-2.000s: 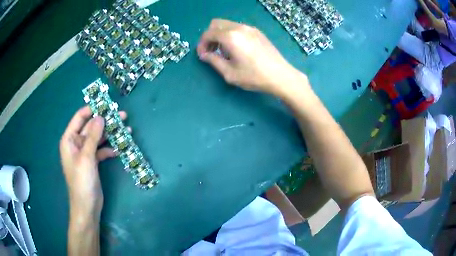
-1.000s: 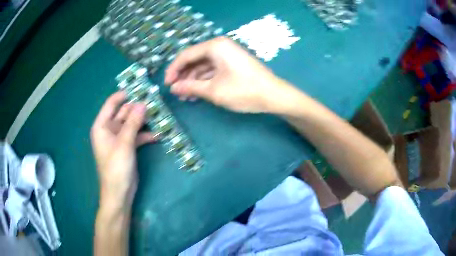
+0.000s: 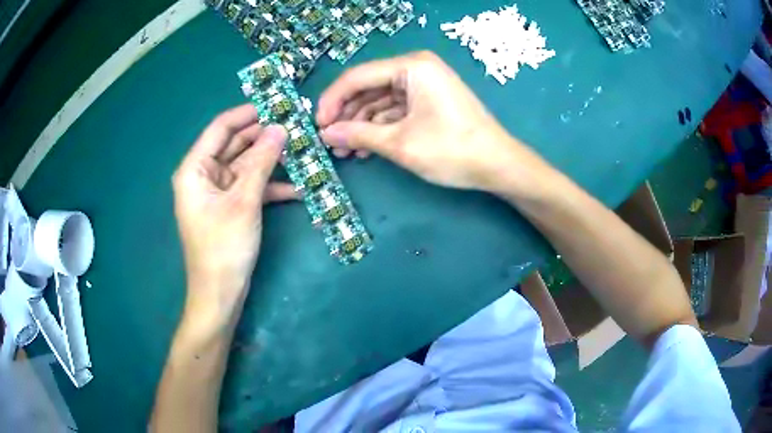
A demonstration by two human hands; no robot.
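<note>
My left hand (image 3: 227,182) holds a long green PCB strip (image 3: 315,178) near its upper middle, thumb on top and fingers beneath. The strip slants from upper left to lower right and shows a row of repeated boards with dark and silver parts. My right hand (image 3: 406,123) is at the strip's right edge, thumb and index finger pinched together there. A tiny white bit shows at its fingertips; its shape is too small to tell. A loose pile of white pieces (image 3: 502,42) lies beyond my right hand. The main stack of PCB strips (image 3: 339,24) lies at the far edge.
A second group of PCB strips (image 3: 620,21) lies at far right. Black bits (image 3: 685,115) lie near the right table edge. A white ring (image 3: 64,242) and white flat strips (image 3: 73,330) are at left. Open cardboard boxes (image 3: 735,279) and a red and blue object (image 3: 740,127) are beyond the table.
My right hand has come from the far side of the table to the held strip's edge. The strip now sits further right in view. The white pile, earlier hidden behind my right hand, is visible.
</note>
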